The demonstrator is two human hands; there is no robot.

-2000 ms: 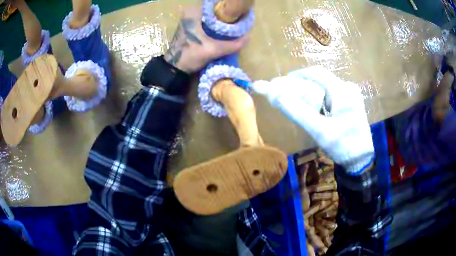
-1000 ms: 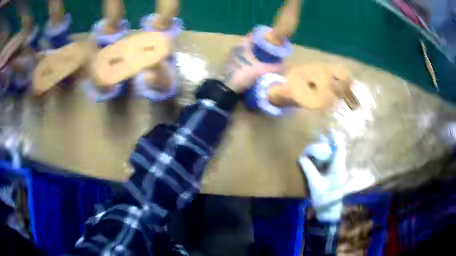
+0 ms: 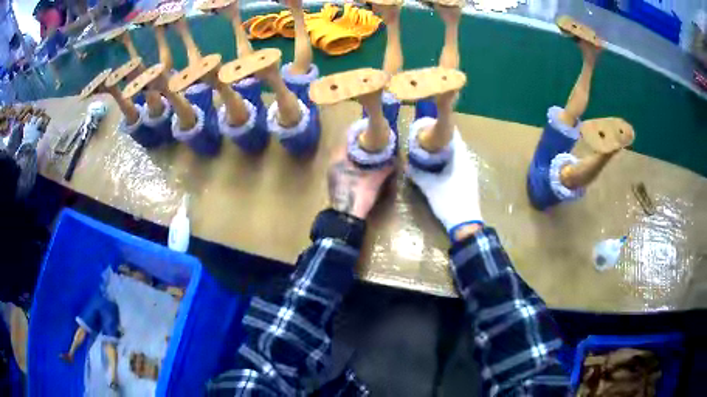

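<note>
My bare, tattooed left hand holds a leg-and-shorts assembly by its blue shorts, below the pale cuff. My right hand, in a white glove, holds another assembly close beside it. Both stand upside down with the tan sandal soles up; fingers are partly hidden behind the shorts. A further assembly stands alone on the bench to the right. The small white bottle with a blue tip lies on the bench at the right, near a small brown sandal part.
A row of upside-down assemblies stands on the left of the tan bench. Orange rings lie on the green belt. A tall white bottle, blue left bin, right leg bin and metal tool show.
My right hand has let go of the small bottle and taken an assembly. My left hand has released the earlier assembly, now standing right, and holds another. The view has swung left.
</note>
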